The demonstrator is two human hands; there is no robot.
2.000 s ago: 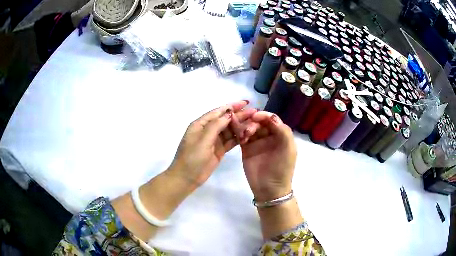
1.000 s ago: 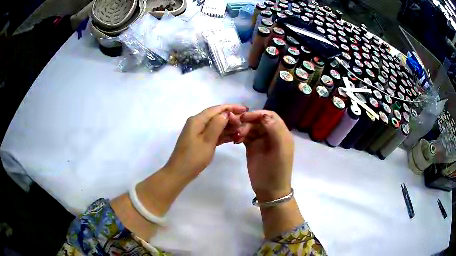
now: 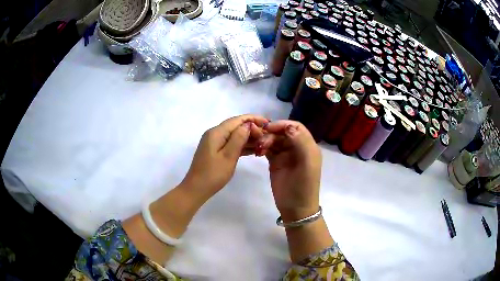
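Observation:
My left hand (image 3: 219, 151) and my right hand (image 3: 296, 164) are raised over the white table cover (image 3: 126, 137), with their fingertips touching. The fingers of both hands are bent inward. I see nothing held between the fingertips, but the small gap there is partly hidden, so I cannot tell if something tiny is pinched. A white bangle is on my left wrist and a silver one on my right. A block of upright thread spools (image 3: 359, 129) stands just beyond my right hand, not touched.
Clear bags with dark contents (image 3: 205, 63) and a flat clear packet (image 3: 245, 55) lie at the back. Woven baskets (image 3: 123, 16) are at back left. Two dark narrow tools (image 3: 448, 218) lie at right, near a cream thread cone (image 3: 463, 169) and a dark box (image 3: 482, 191).
Since the first frame, the hands have closed together slightly and the right fingers have curled inward. Over the last second they have hardly moved.

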